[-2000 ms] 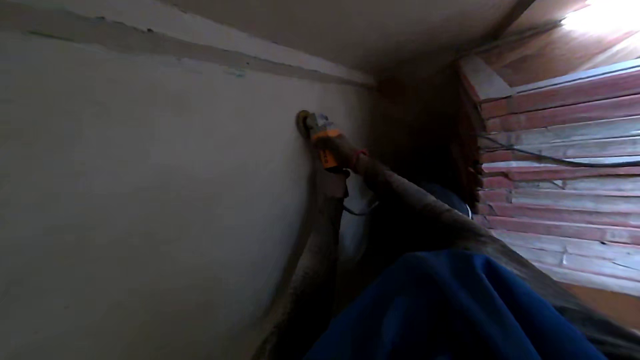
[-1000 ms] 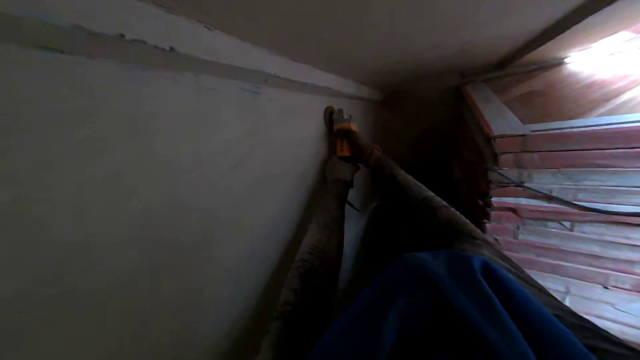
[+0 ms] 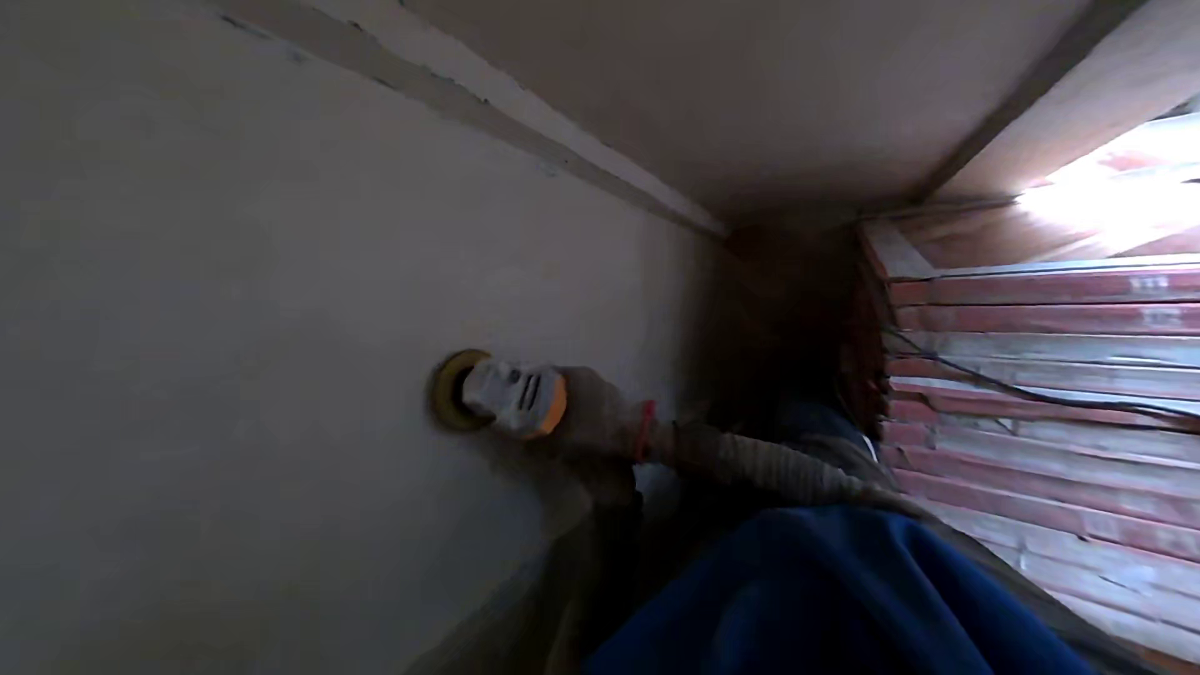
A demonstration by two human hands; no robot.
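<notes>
An angle grinder with a grey head and an orange band has its round yellowish disc against the pale plastered wall. My right hand, with a red band at the wrist, is closed around the grinder's body just behind the orange band. Lower and close beside it is my left hand, near the rear of the tool. Deep shadow hides its fingers, so its grip is unclear. The disc's edge looks blurred.
A raised ledge with chipped edges runs along the top of the wall. At the right are red and whitish slats, with a dark cable hanging across them. Bright light enters at the upper right. Blue cloth fills the bottom.
The grinder and my right hand have moved down and to the left along the wall. My left hand has come lower too, and its forearm now lies in darker shadow.
</notes>
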